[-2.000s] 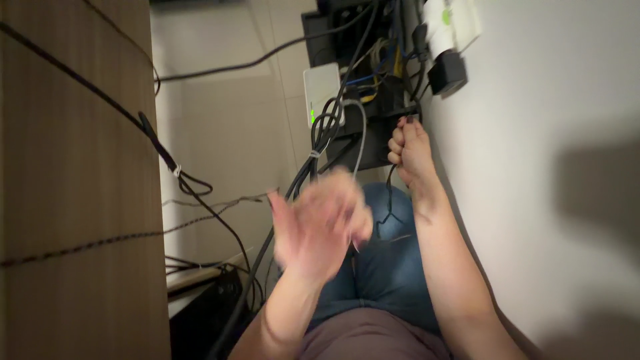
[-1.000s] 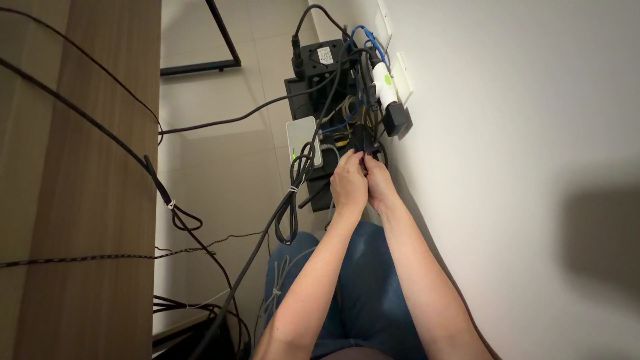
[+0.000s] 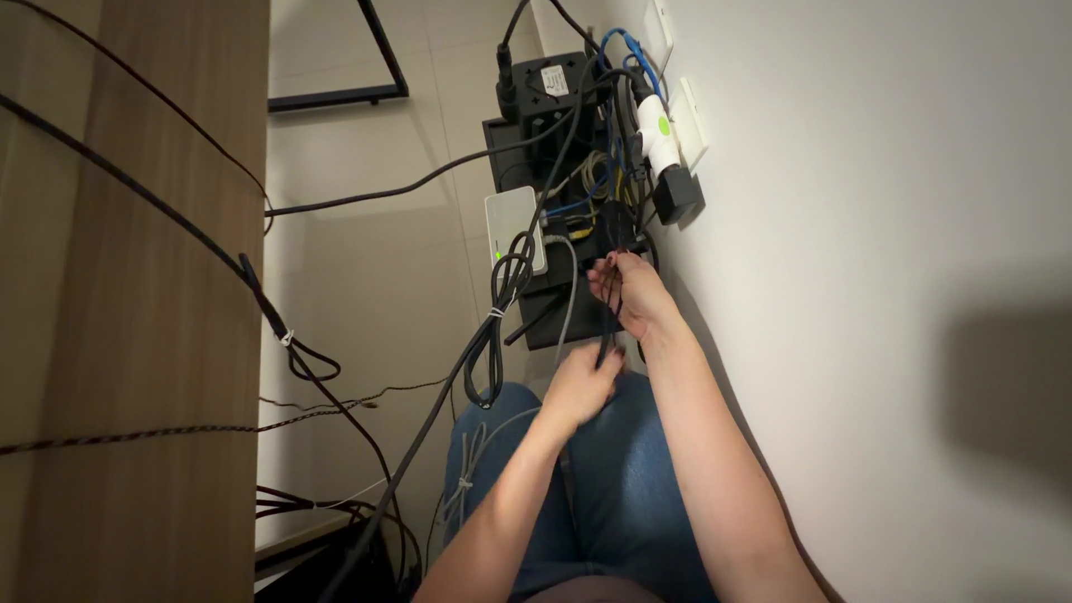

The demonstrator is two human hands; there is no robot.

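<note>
My right hand [image 3: 634, 293] pinches thin black cables [image 3: 613, 289] just below a black plug or adapter body [image 3: 618, 224]. Lower down, my left hand [image 3: 579, 381] is closed around the lower part of the same dark cables, above my knees. Left of my hands lies a white network box [image 3: 514, 226] with a green light, on a black shelf or tray [image 3: 544, 322]. A bundled black cable [image 3: 508, 276], bound with a white tie, hangs over the box's edge. A gray cable [image 3: 571, 293] runs down beside my right hand.
A black power unit [image 3: 548, 88] stands at the top. A white adapter [image 3: 657, 134] and black plug [image 3: 675, 194] sit by the wall [image 3: 846, 251]. Black cables cross from the wooden desk [image 3: 159, 293]. Gray tied cable [image 3: 466, 483] rests on my leg.
My hands were together at the cables a second ago; my left hand has since moved down, apart from my right. Two seconds ago my left hand was spread with nothing in it.
</note>
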